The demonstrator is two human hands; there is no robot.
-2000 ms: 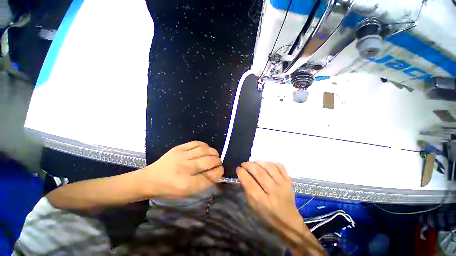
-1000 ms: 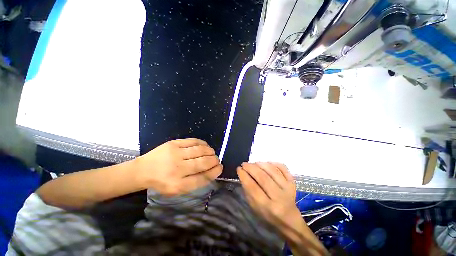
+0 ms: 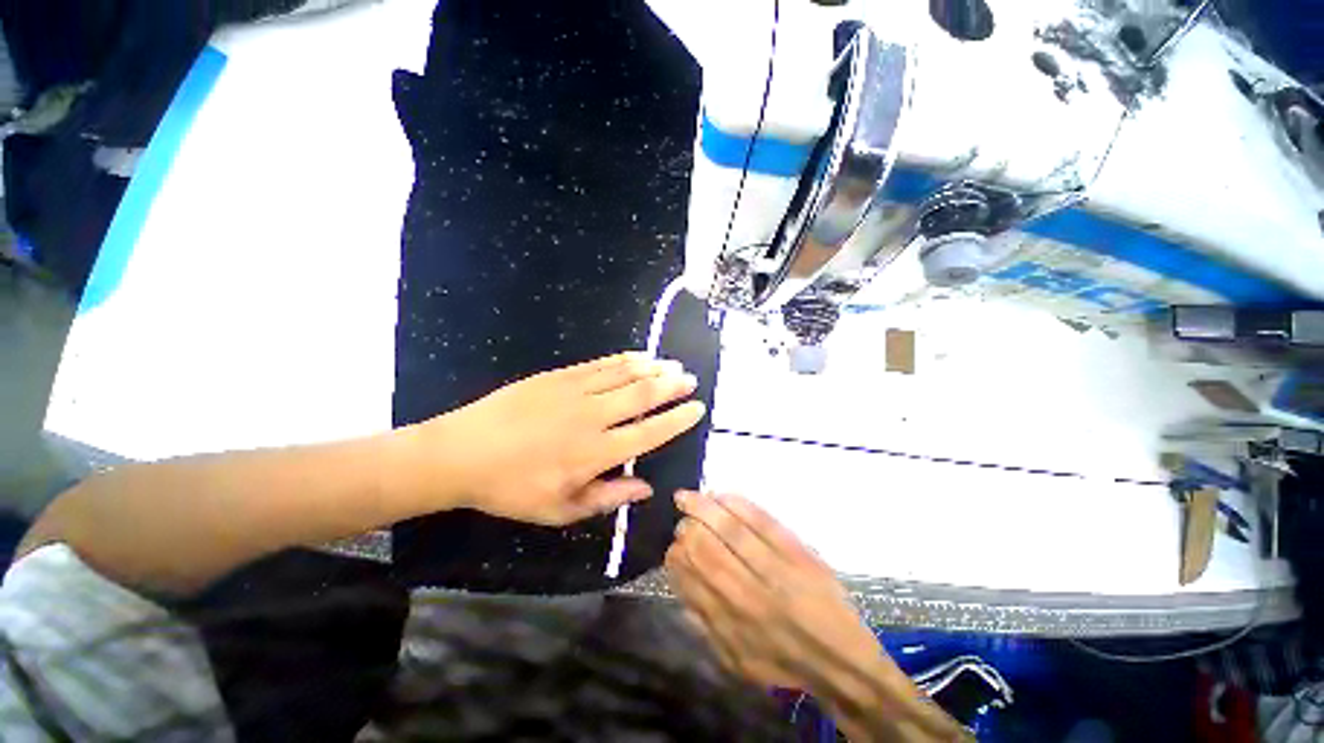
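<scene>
The black speckled fabric (image 3: pixel 508 218) lies on the white table, left of the needle area. A narrow plain black band (image 3: pixel 671 450) lies along its right side, with the white strip (image 3: pixel 616 544) between them, running up to the presser foot (image 3: pixel 719 298). My left hand (image 3: pixel 595 436) lies spread, palm down, over the strip and band and hides part of both; its thumb is apart from the fingers. My right hand (image 3: pixel 748 581) has its fingertips closed at the band's lower right edge; its thumb is hidden.
The white and blue machine head (image 3: pixel 987 189) stands at upper right. A brown patch (image 3: pixel 900 350) is on the machine bed (image 3: pixel 958 421). A tan tool (image 3: pixel 1198 534) lies near the right table edge. Black and white strips (image 3: pixel 966 675) lie in something blue below the table.
My left hand has moved up and right along the strip, its fingers now spread over the band. The strip's lower end shows. The view has shifted, showing more of the machine head.
</scene>
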